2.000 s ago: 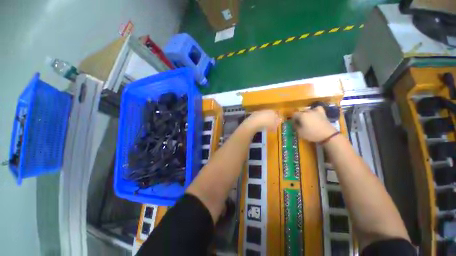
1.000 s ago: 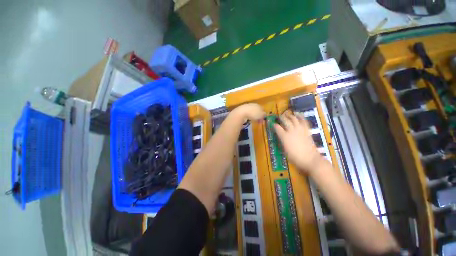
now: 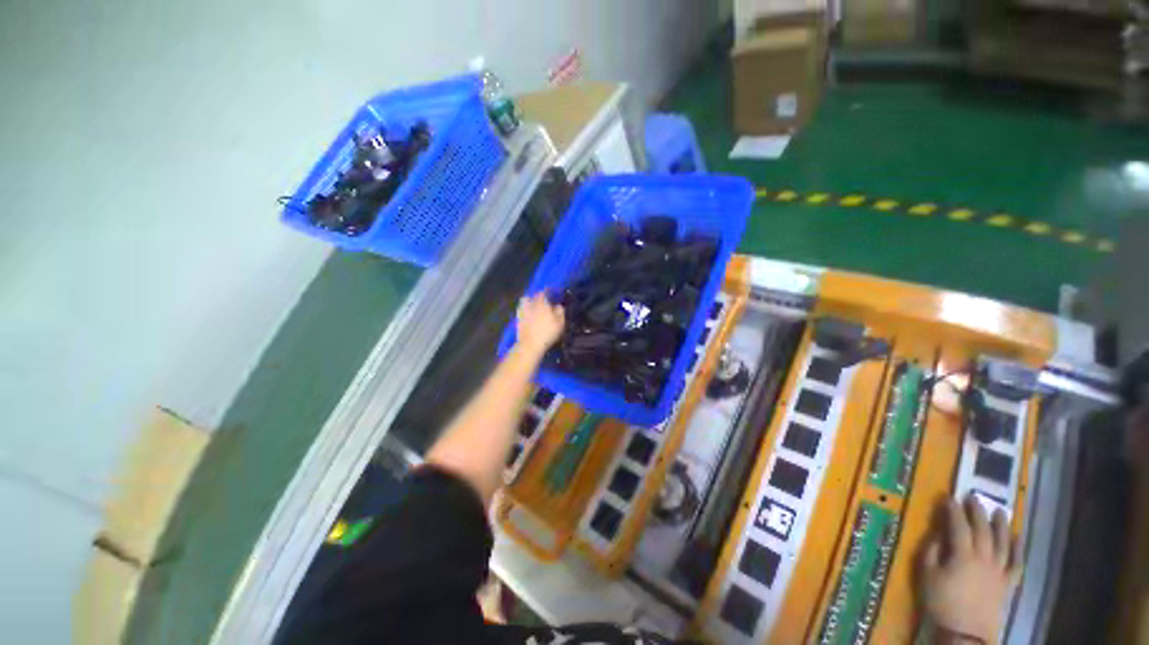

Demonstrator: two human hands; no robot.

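Note:
My left hand is at the left rim of a blue plastic basket, its fingers closed over the rim. The basket holds a heap of black power adapters with leads. My right hand lies palm down with spread fingers on the right side of the orange test tray. A black adapter sits at the far end of the tray's left socket row. Another black adapter is at the far end of the right row, with a thin lead towards the green connector board.
A second blue basket with black adapters stands on the ledge at the upper left. Another orange tray lies partly under the near basket. A metal-framed gap separates the two trays. A cardboard box stands on the green floor beyond.
The view has swung left. My left hand has gone from the tray's far end to the basket rim. My right hand has moved back along the tray towards me. Adapters now show at the far end.

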